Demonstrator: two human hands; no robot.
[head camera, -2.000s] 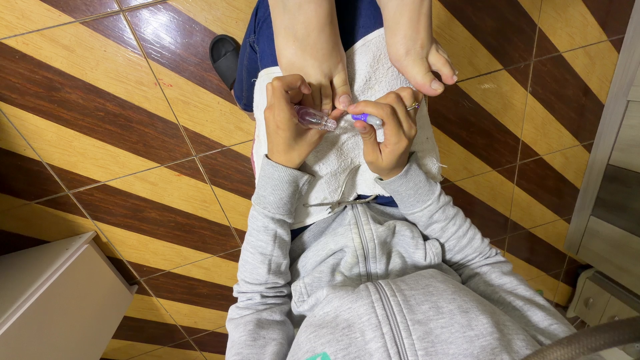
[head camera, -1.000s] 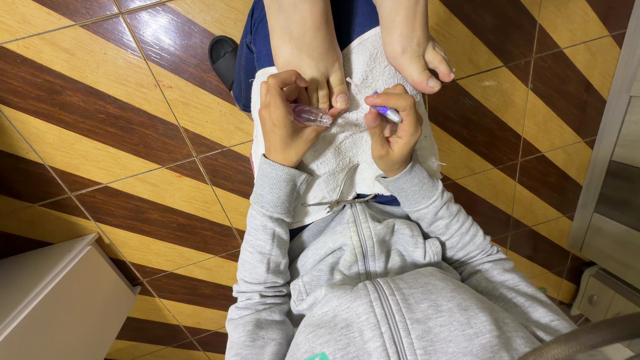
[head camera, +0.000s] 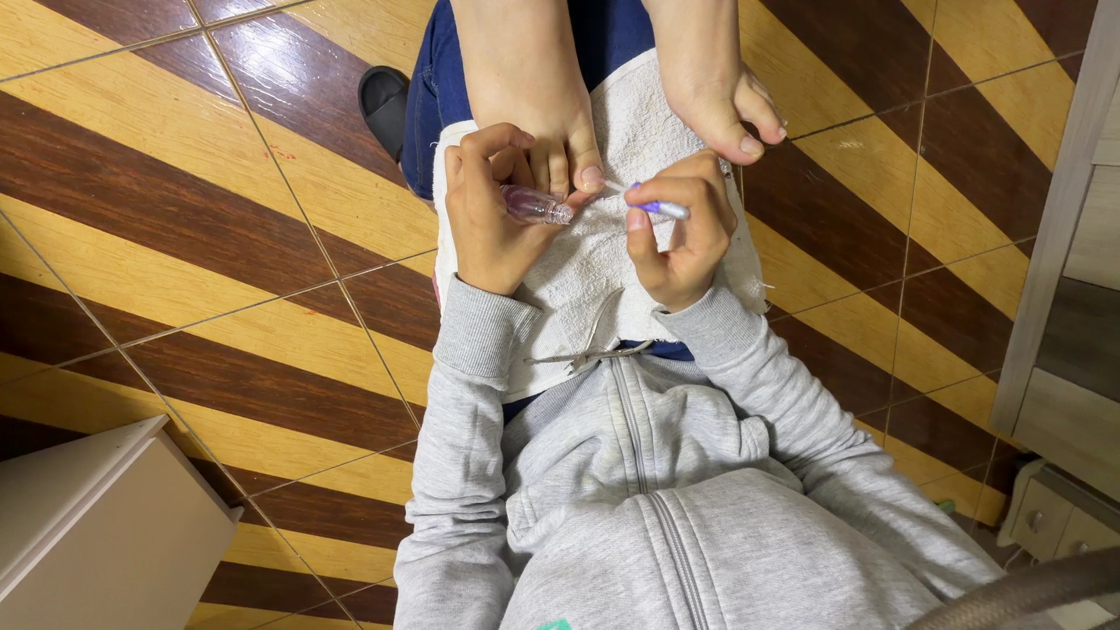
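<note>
My left hand (head camera: 499, 210) holds a small transparent purplish nail polish bottle (head camera: 535, 206), its neck pointing right, beside the toes of another person's foot (head camera: 534, 96). Between the fingers of my right hand (head camera: 687, 227) is a purple and white brush cap (head camera: 661, 208); its thin brush (head camera: 614, 186) reaches to the big toe's nail (head camera: 592, 178). The person's other foot (head camera: 713, 96) is above my right hand. A white towel (head camera: 634, 114) lies across my lap under the hands. Metal nippers (head camera: 591, 354) lie at the towel's near edge, by my jacket.
A black slipper (head camera: 385, 109) is on the striped tiled floor (head camera: 262, 227) to the left of my blue-clad leg. A pale box-like piece of furniture (head camera: 114, 534) stands at the lower left. Wooden furniture (head camera: 1076, 297) runs along the right edge, with a dark curved bar (head camera: 1032, 586) at the lower right.
My right hand, with the brush, was drawn back from the toes one second ago and is now back at the big toe. The left hand keeps the bottle in about the same place.
</note>
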